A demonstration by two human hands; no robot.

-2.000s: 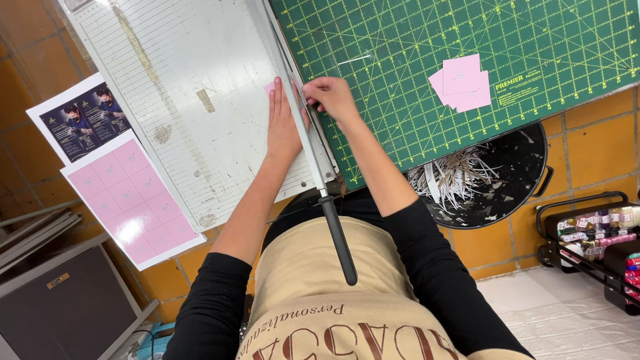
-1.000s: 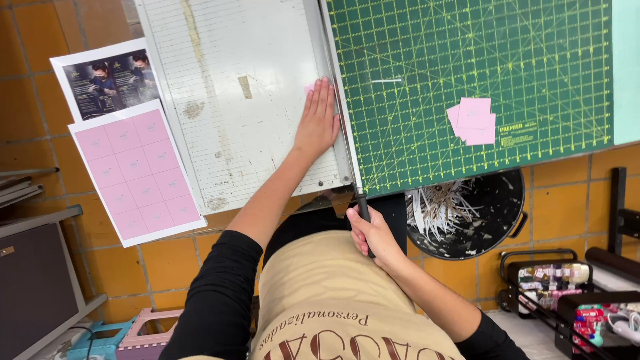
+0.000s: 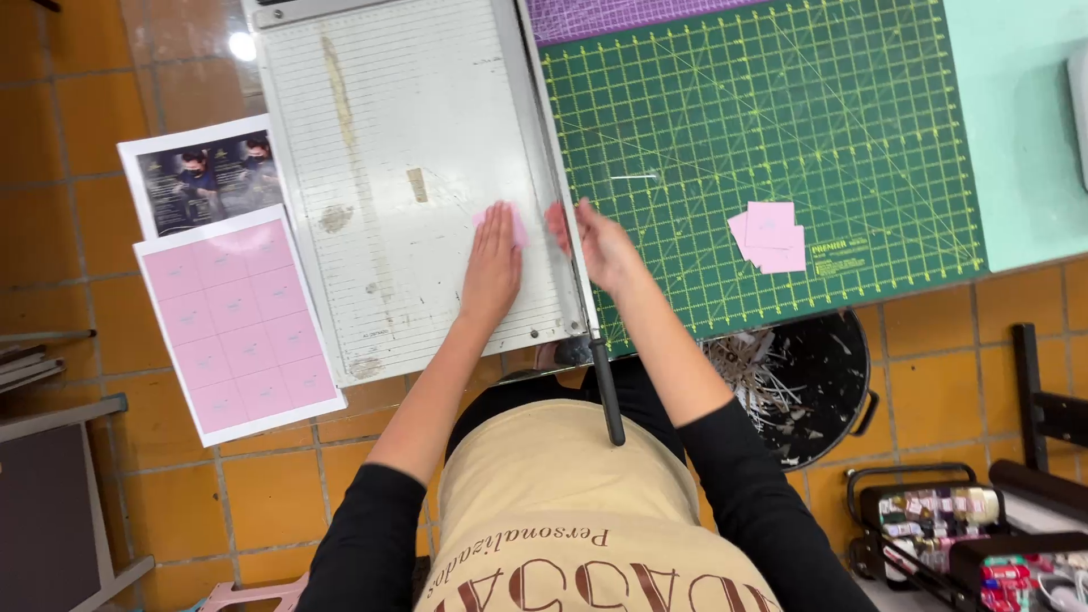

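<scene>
My left hand (image 3: 495, 263) lies flat on the white bed of a guillotine paper cutter (image 3: 425, 110), its fingers over a small pink paper piece (image 3: 519, 229). My right hand (image 3: 597, 242) is beside the cutter's long metal arm, its fingertips reaching behind the arm; whether they hold anything is unclear. The cutter's black handle (image 3: 607, 395) points toward my body. Several small pink cards (image 3: 772, 229) lie overlapped on the green cutting mat (image 3: 680, 110). Left of the cutter, a printed sheet of pink cards (image 3: 242, 327) partly overlaps a sheet with dark photo prints (image 3: 208, 183).
A black bin (image 3: 829, 382) with paper strips stands below the mat's near edge. A thin white strip (image 3: 634, 177) lies on the mat. At the lower right is a black cart (image 3: 926, 510) with small supplies. A purple mat (image 3: 620, 17) lies at the far edge.
My right hand has let go of the cutter handle and moved up beside the cutter's arm. My left hand remains flat on the cutter bed. The view has shifted.
</scene>
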